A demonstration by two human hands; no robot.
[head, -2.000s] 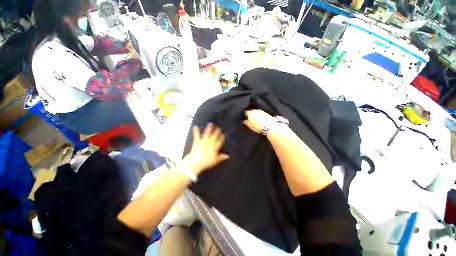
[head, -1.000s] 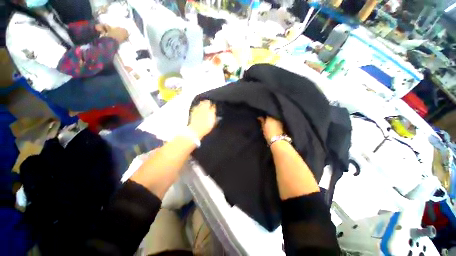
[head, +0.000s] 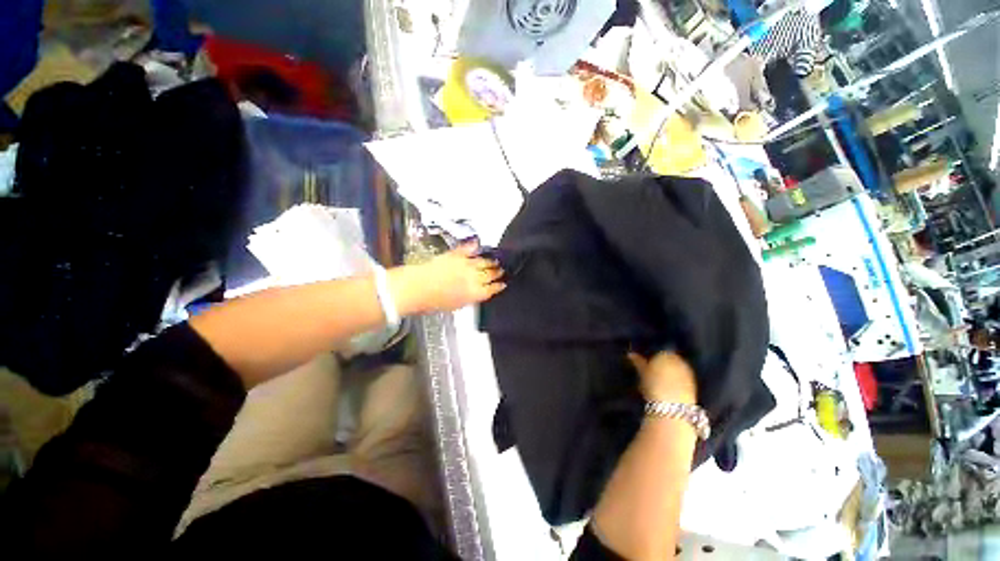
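A large black garment (head: 614, 263) lies bunched on the white table. My left hand (head: 455, 278) is at the garment's left edge, with its fingertips on a bit of the black cloth there. My right hand (head: 665, 376) is at the middle of the garment, beside a raised fold; its fingers are partly hidden by the cloth, so its grip cannot be told.
A yellow tape roll (head: 477, 90) lies by a vented machine housing (head: 540, 15) at the top. A measuring strip (head: 450, 438) runs along the near table edge. A dark cloth pile (head: 121, 219) is at left. A white and blue sewing machine (head: 850, 274) stands at right.
The view has turned, so the table edge now runs nearly upright. My left hand has moved to the garment's left edge. The garment is folded over differently, and the neighbouring person is out of view.
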